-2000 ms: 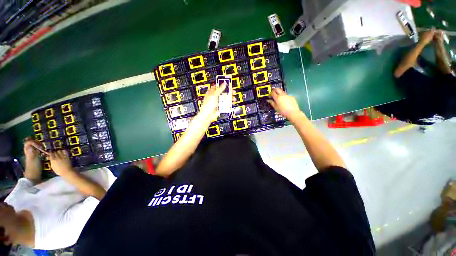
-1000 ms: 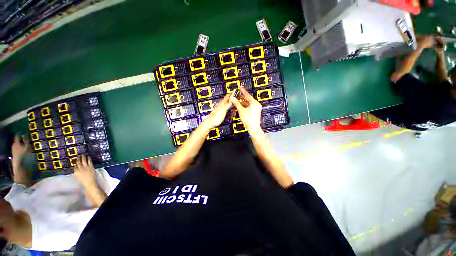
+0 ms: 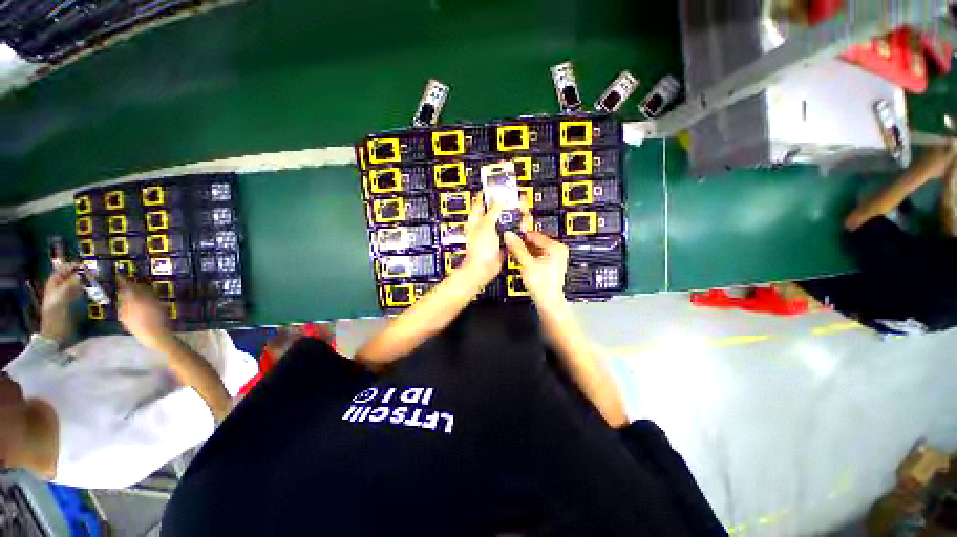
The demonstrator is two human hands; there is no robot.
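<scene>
A phone board with screen (image 3: 502, 180), bright and pale at its far end and dark at its near end, is held above the middle of the parts tray. My left hand (image 3: 483, 239) grips it from the left side. My right hand (image 3: 539, 260) has its fingertips at the near end of the same unit; the exact finger contact is blurred. The black parts tray (image 3: 623, 199) lies flat on the green bench under my hands, with rows of black housings with yellow frames (image 3: 576, 132). Some left-side pockets show pale pieces (image 3: 394, 239). My hands hide some middle pockets.
Several pale boards (image 3: 567, 86) lie singly beyond the tray. A grey-white metal box (image 3: 829, 131) stands at far right. A second tray (image 3: 243, 252) lies at left, where a person in white (image 3: 126, 420) works. Another person's arm (image 3: 905, 187) is at right. Red stools (image 3: 750, 301) are below the bench.
The pale unit, largely hidden between my hands a second ago, now shows upright above them. My right hand has come in from the tray's right side. The tray appears shifted right and down.
</scene>
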